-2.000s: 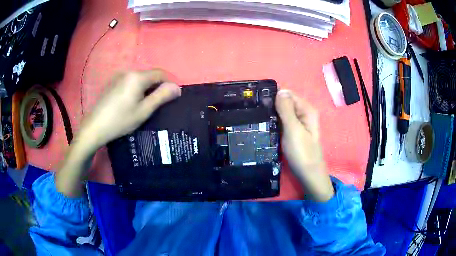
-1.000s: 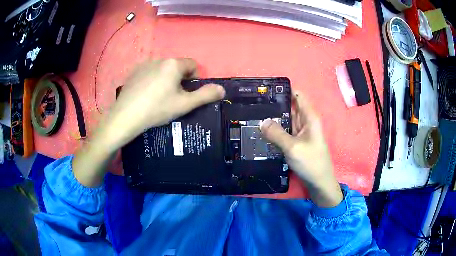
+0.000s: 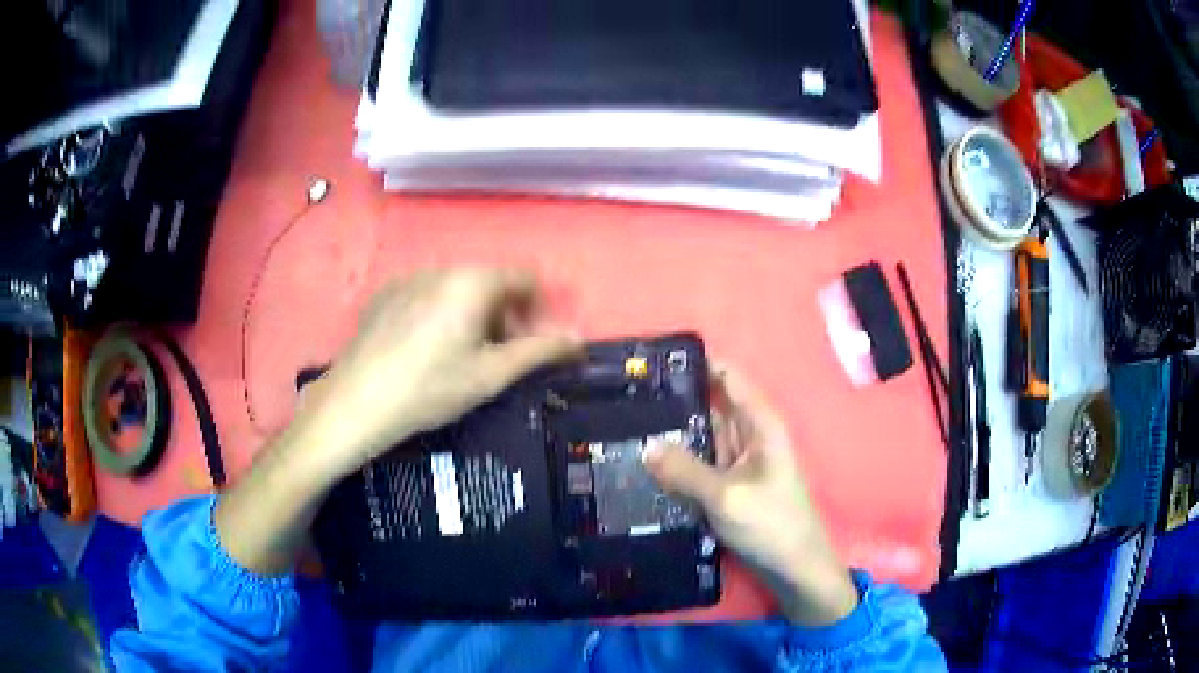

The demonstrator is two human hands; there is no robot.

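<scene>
The opened tablet (image 3: 526, 552) lies flat on the red mat near my body, inside facing up. Its battery with a white label (image 3: 447, 493) fills the left part. The silver main board (image 3: 629, 493) is at the right, and a small gold square (image 3: 636, 367) is near the top right corner. My right hand (image 3: 750, 487) holds the tablet's right edge, thumb over the board. My left hand (image 3: 454, 348) is blurred over the upper edge, thumb and fingers apart; whether it touches the tablet or holds a small part cannot be told.
A white sheet stack (image 3: 605, 171) with a black panel (image 3: 644, 59) stands at the far side. A thin wire (image 3: 246, 316) and tape roll (image 3: 126, 398) are left. Foam pad (image 3: 877, 322), tweezers (image 3: 926, 348), orange-black screwdriver (image 3: 1032, 322) and tape rolls are right.
The camera view has tilted up, so everything sits lower and the black panel shows. Since two seconds ago, my right thumb has moved from the tablet's edge onto the board.
</scene>
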